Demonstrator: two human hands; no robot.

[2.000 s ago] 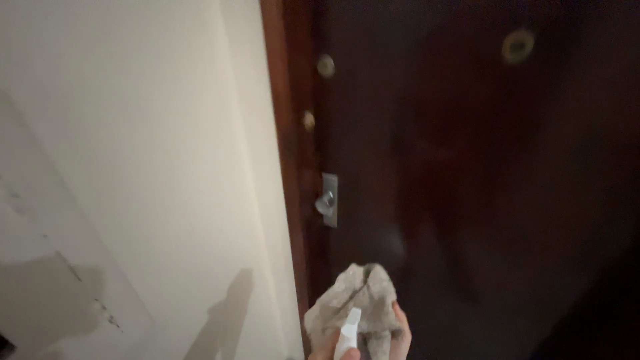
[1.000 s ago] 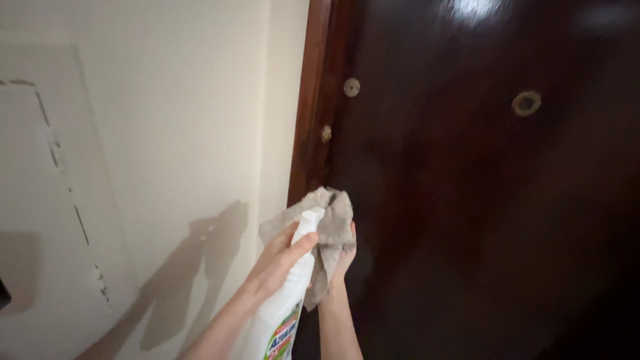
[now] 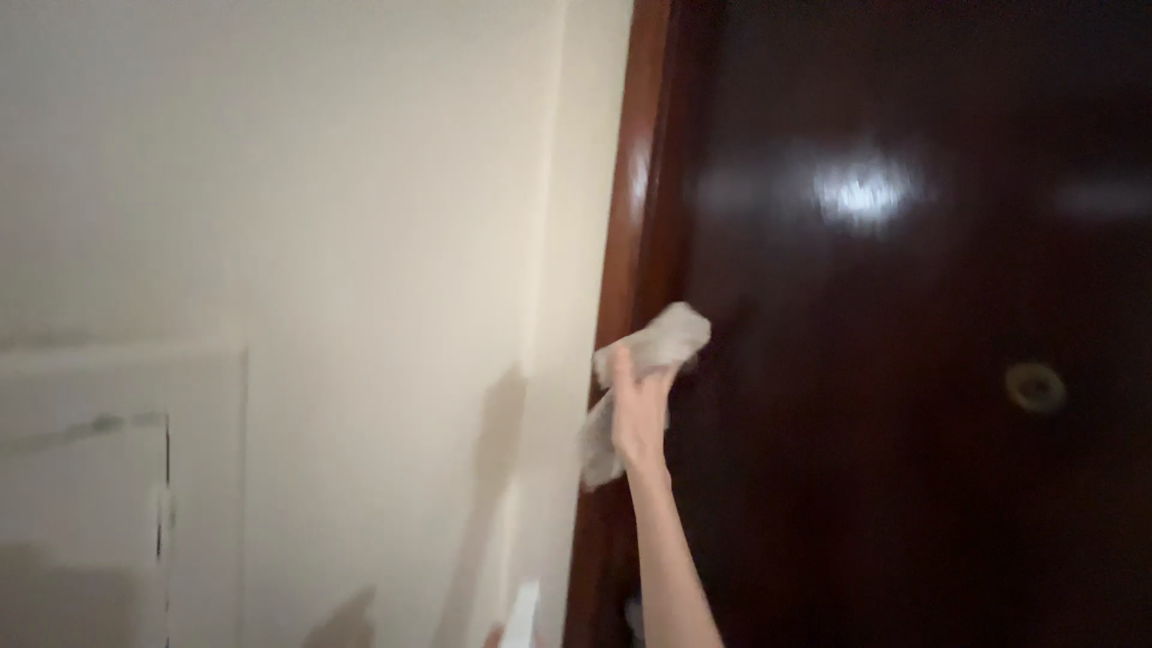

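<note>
My right hand (image 3: 641,418) grips a light grey-beige cloth (image 3: 675,333) and holds it against or just in front of the reddish-brown wooden door frame (image 3: 623,243), at the edge of the dark, glossy door (image 3: 855,405). Parts of the cloth stick out above the fingers and hang down on their left side. At the bottom edge, the white nozzle of a spray bottle (image 3: 522,616) shows, with a bit of my left hand (image 3: 494,637) around it; most of that hand and of the bottle is out of view. The picture is blurred by motion.
A round brass-coloured peephole or fitting (image 3: 1035,388) sits in the door at the right. Left of the frame is a cream wall (image 3: 360,225) with a white panel (image 3: 81,522) low at the left, its edges cracked. Shadows of the arms fall on the wall.
The hands, together at the spray bottle and cloth a second ago, are now apart. My right hand has gone up along the frame with the cloth; the bottle is low at the bottom edge. The view has tilted upward.
</note>
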